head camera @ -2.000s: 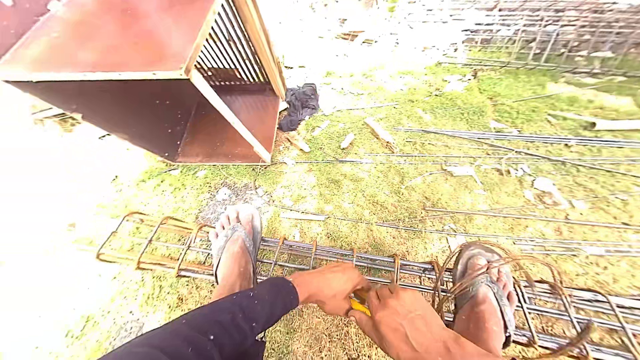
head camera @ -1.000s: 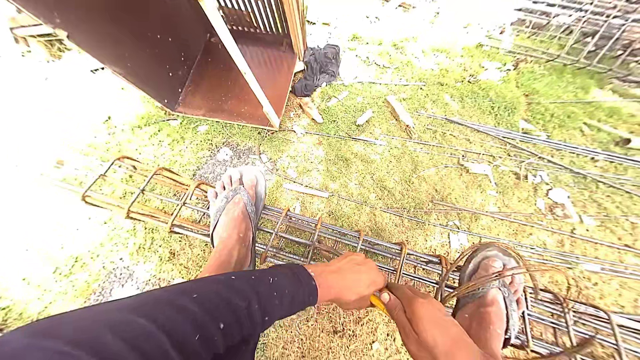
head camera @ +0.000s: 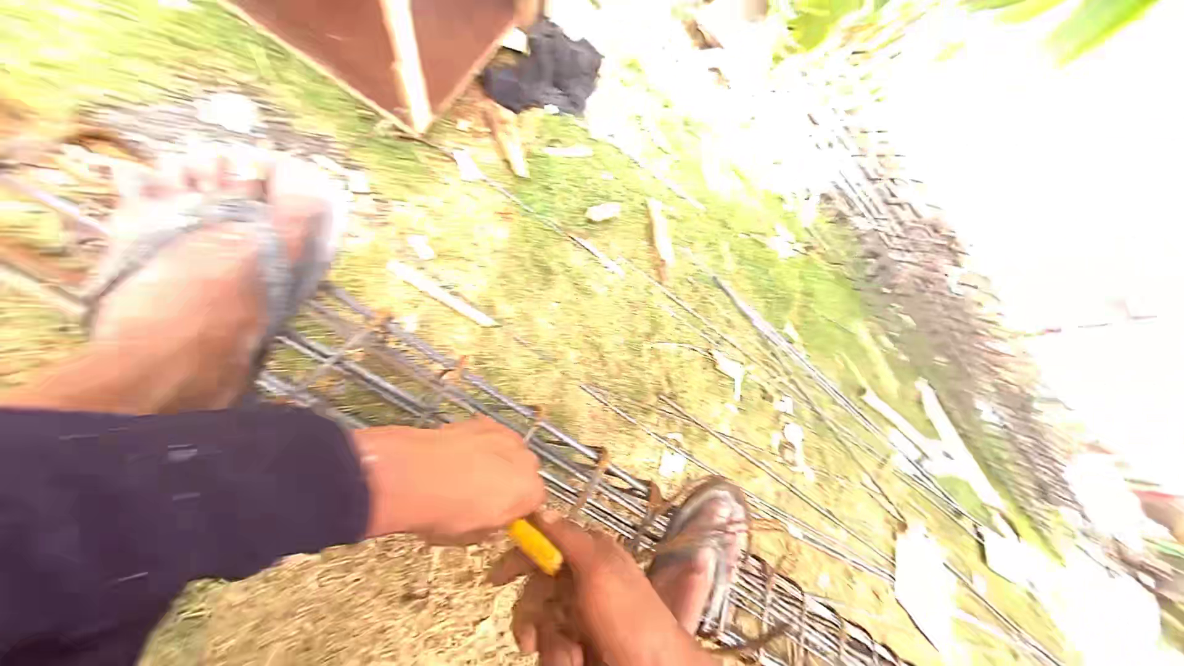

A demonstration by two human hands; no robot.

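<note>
A steel rebar cage (head camera: 435,370) with rusty stirrups lies diagonally on the ground under my two sandalled feet. My left hand (head camera: 453,479), coming from a dark sleeve, is closed at the cage's near side. From between my hands sticks out a yellow handle (head camera: 535,546); the rest of that tool is hidden. My right hand (head camera: 592,592) is at the handle, thumb beside it and fingers curled below. Whether it grips the handle cannot be told. The view is blurred.
A brown panel box (head camera: 324,46) stands at the top left, with a dark cloth (head camera: 546,69) beside it. Loose steel bars (head camera: 795,351) and wood scraps (head camera: 444,294) lie on the grass. More stacked bars (head camera: 888,203) are farther right.
The view has swung round and tilted strongly. My hands stay close together at the cage, with the yellow handle still between them.
</note>
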